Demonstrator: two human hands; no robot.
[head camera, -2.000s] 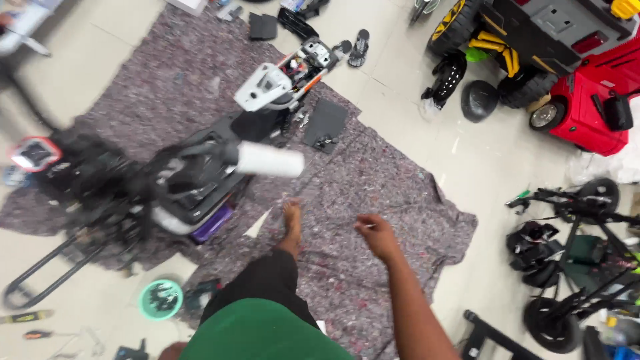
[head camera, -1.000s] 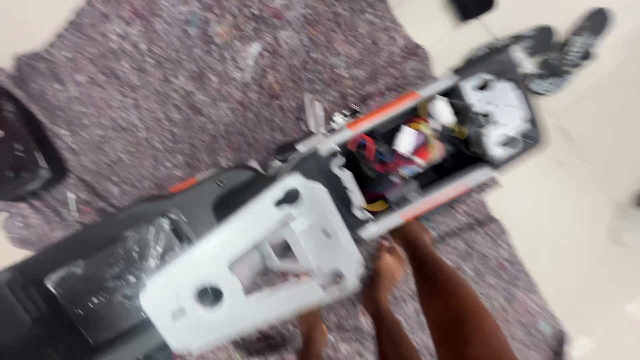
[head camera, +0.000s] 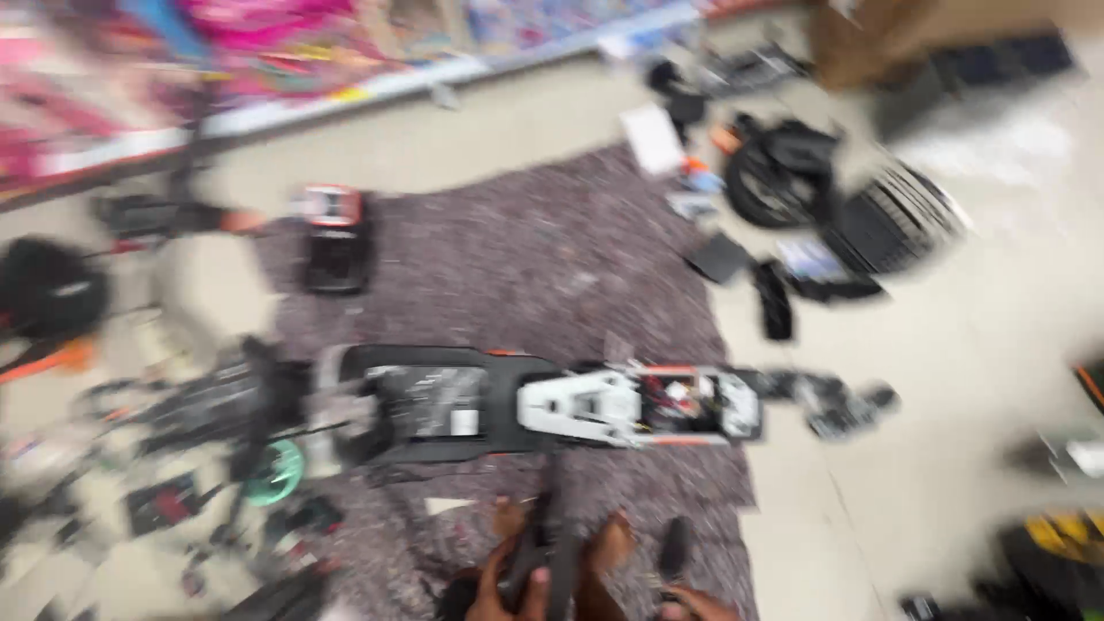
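Note:
The picture is blurred. My left hand (head camera: 509, 591), at the bottom centre, is closed around a long dark part (head camera: 545, 535) that points up toward the scooter. Farther right, my right hand (head camera: 703, 604) is at the lower end of a dark elongated piece (head camera: 674, 548) and seems to grip it. Beyond both hands lies what looks like an electric scooter's deck (head camera: 431, 453), lengthwise across the mat. A pale grey metal bracket (head camera: 578, 405) sits on its middle. To the right of that, coloured wires (head camera: 677, 398) show in an uncovered bay. My bare feet are beside the long dark part.
A mottled grey mat (head camera: 517, 250) lies under the scooter. At left are a mint-green bowl (head camera: 276, 472) and scattered parts; a black and red case-like object (head camera: 336, 241) is on the mat. Wheels and dark parts (head camera: 780, 172) stand upper right, a stocked shelf (head camera: 345, 95) upper left.
Two seconds ago one hand hung empty over the mat; now a long dark part is in my left hand and a dark piece is at my right. The view has shifted greatly.

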